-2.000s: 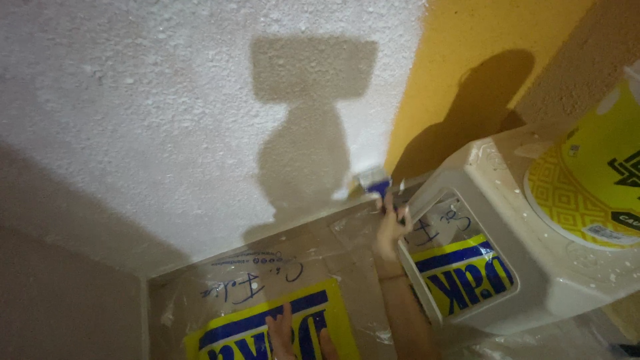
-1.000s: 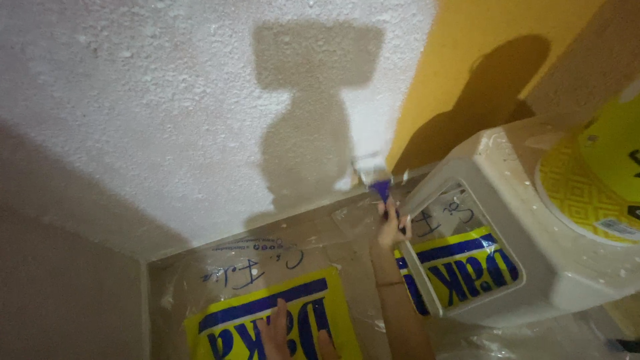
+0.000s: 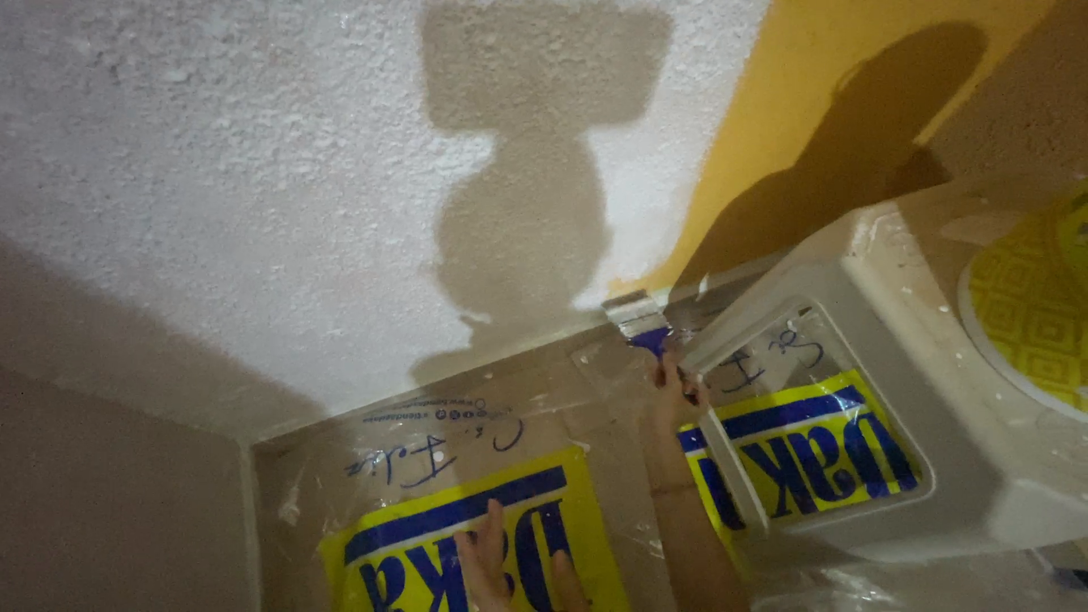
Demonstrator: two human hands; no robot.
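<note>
My right hand (image 3: 676,395) is closed around the blue handle of a flat paintbrush (image 3: 643,319). The brush's bristles lie at the foot of the wall, near where the white textured wall (image 3: 340,170) meets a yellow painted part (image 3: 816,110). At the bottom of the view my left hand (image 3: 489,557) has its fingers apart and holds nothing. It is over clear plastic sheeting with a yellow and blue print (image 3: 595,544) that covers the floor. Whether it touches the sheeting cannot be told.
A light plastic stool (image 3: 884,340) with an opening in its side stands at the right, spotted with paint. On it sits a yellow patterned bucket (image 3: 1020,314). A darker side wall (image 3: 119,493) rises at the left. Shadows fall across the wall.
The brush in my right hand has moved off the lower edge of the white wall and down to the wall's foot. My left hand stays low over the sheeting.
</note>
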